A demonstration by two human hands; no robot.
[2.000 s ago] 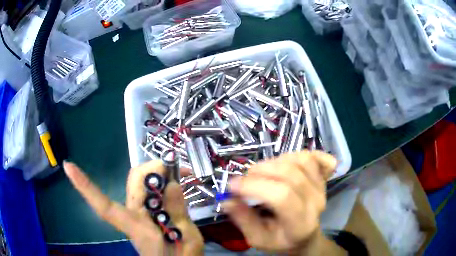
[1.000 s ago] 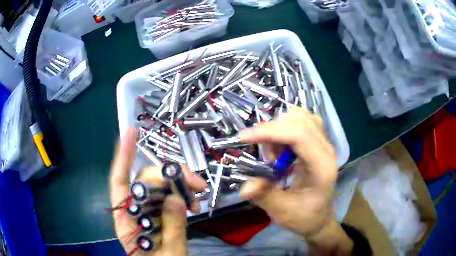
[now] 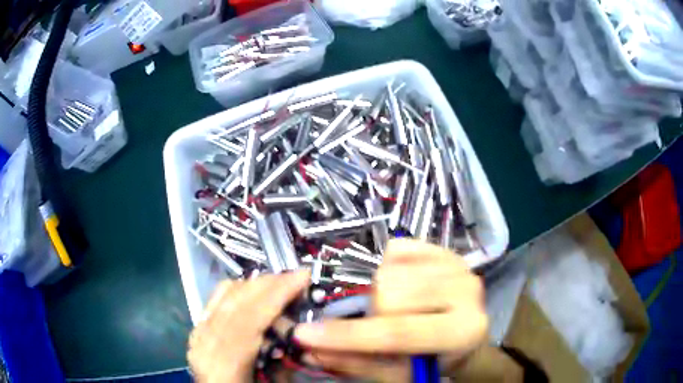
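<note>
A white tray [image 3: 177,224] is heaped with silver cylindrical motors [image 3: 277,241] with thin red wires. My left hand [image 3: 238,323] is at the tray's near left edge, closed around several motors, whose dark round ends [image 3: 278,345] show between the hands. My right hand [image 3: 423,303] is against it, its fingers at the motor ends. It holds a blue-handled tool [image 3: 425,368], which shows below the fist, with a bit of blue above it. The tool's tip is hidden. Both hands are somewhat blurred.
A clear box [image 3: 262,51] of slim silver-and-red pieces stands behind the tray. Another clear box [image 3: 93,120] and a black hose [image 3: 39,135] with a yellow tip are at left. Stacked clear boxes [image 3: 577,112] stand at right. An open carton [image 3: 621,299] and a red stool [image 3: 650,217] are beyond the bench edge.
My hands have come together at the tray's near edge; before, they were apart. My left fingers have closed in, and my right hand has moved down and left from over the tray. The view has shifted slightly.
</note>
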